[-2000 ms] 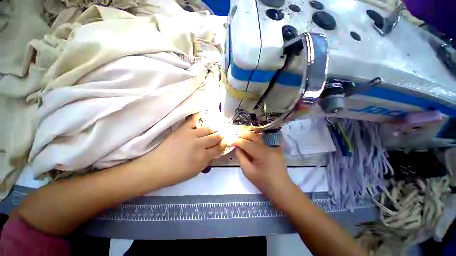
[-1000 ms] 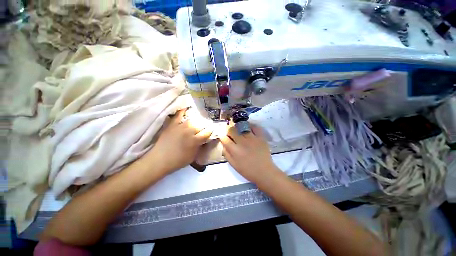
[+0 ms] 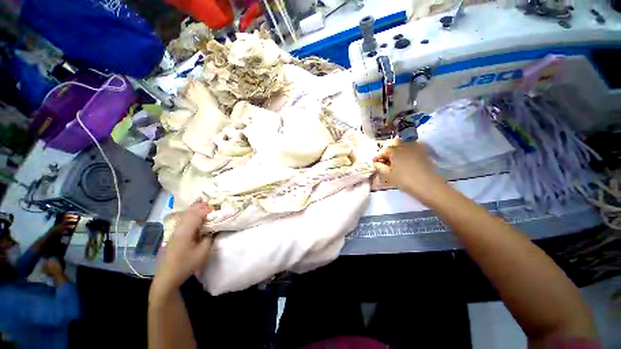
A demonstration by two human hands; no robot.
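The cream and pale pink garment piece (image 3: 293, 225) lies left of the machine's needle and hangs over the table's front edge. Its gathered edge (image 3: 293, 185) runs between my hands. My left hand (image 3: 187, 238) grips the cloth at its left end. My right hand (image 3: 407, 167) pinches the edge's right end just in front of the presser foot; the fingertips are partly blurred by lamp glare. The white sewing machine (image 3: 476, 75) with a blue stripe stands behind my right hand.
A tan ruffled heap (image 3: 245, 68) lies behind the garment. Lilac strips (image 3: 551, 150) hang right, beside a white stack (image 3: 466, 140). A ruler scale (image 3: 408, 226) marks the front edge. Left are a purple basket (image 3: 88, 112), white cord, a grey machine (image 3: 102, 178) and another person's arms (image 3: 51, 252).
My left hand has moved away from the needle to the left, drawing the garment's edge out. The cloth is turned and now hangs over the front edge. The view has swung left.
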